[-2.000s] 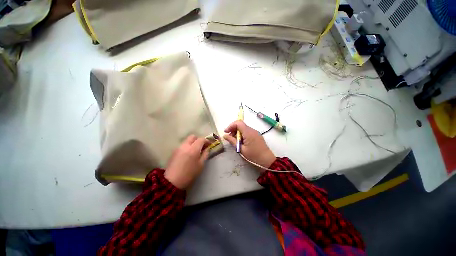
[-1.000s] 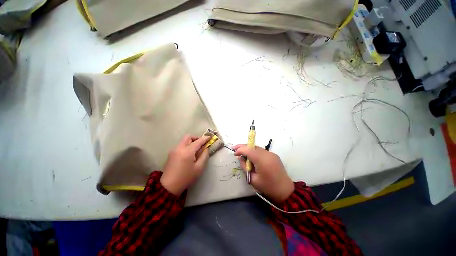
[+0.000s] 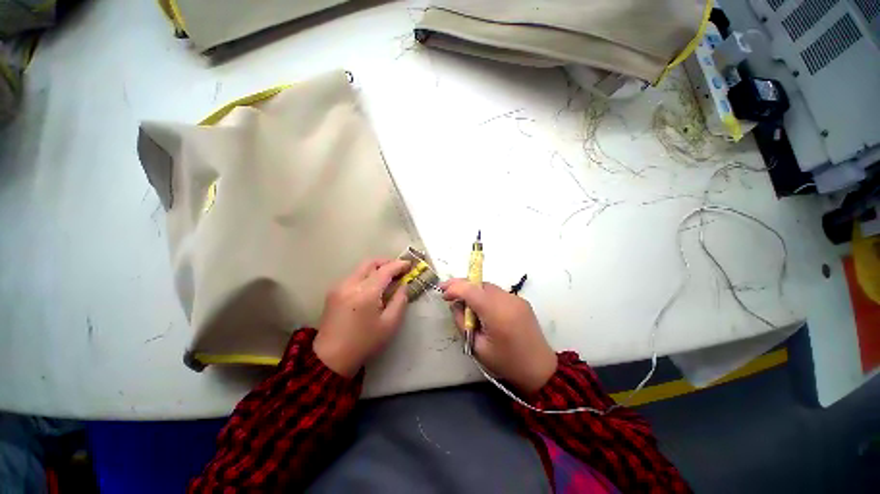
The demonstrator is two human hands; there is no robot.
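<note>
The beige sewn bag (image 3: 280, 203) lies on the table with yellow binding (image 3: 246, 104) along its edges. My left hand (image 3: 359, 314) pinches its lower right corner, where a folded yellow-edged piece (image 3: 417, 274) shows. My right hand (image 3: 507, 333) holds the pale yellow pen-like tool (image 3: 475, 275), tip pointing up and away. A thin metal point (image 3: 434, 287) reaches from my right fingers to the corner. Its handle is hidden in the hand; a black tie (image 3: 519, 285) shows behind the fingers.
A pale cord (image 3: 656, 352) runs from the pen over my right sleeve and across the table. Two more beige pieces (image 3: 569, 34) (image 3: 251, 24) lie at the back. Thread scraps (image 3: 680, 130), a power strip (image 3: 716, 82) and a white machine (image 3: 830, 77) are at the right.
My right hand has picked up the green-handled tool that lay on the table, keeping the pen. Its metal point has come to the corner. My left hand still holds the corner.
</note>
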